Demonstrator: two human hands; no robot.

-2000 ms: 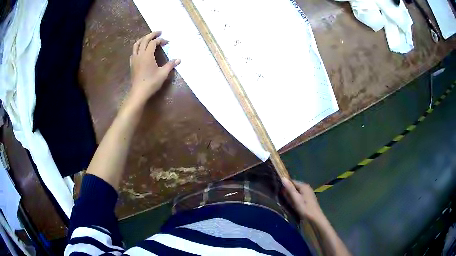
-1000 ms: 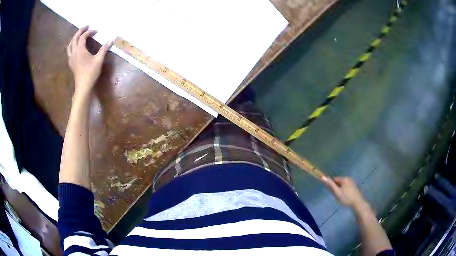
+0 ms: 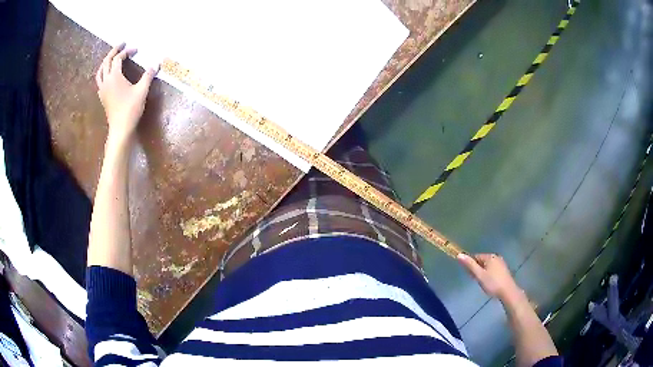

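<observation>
A wooden ruler (image 3: 315, 154) lies slantwise over the white sheet (image 3: 286, 64) near its left edge and sticks out past the table's edge. My right hand (image 3: 489, 274) grips the ruler's near end, off the table over the floor. My left hand (image 3: 123, 86) rests on the table at the sheet's left edge, fingers spread, with the thumb close beside the ruler's far end. I cannot tell whether the thumb touches the ruler. No print shows on this part of the sheet.
The brown table (image 3: 172, 186) has scuffed pale patches. Black cloth (image 3: 54, 208) and white cloth (image 3: 61, 283) lie at the far left. Green floor (image 3: 458, 86) with yellow-black tape (image 3: 494, 118) is at the right. My body is against the table edge.
Since two seconds ago, the ruler has moved from the sheet's middle to its left edge at a flatter slant, and the view has shifted. Almost nothing has changed in the last second.
</observation>
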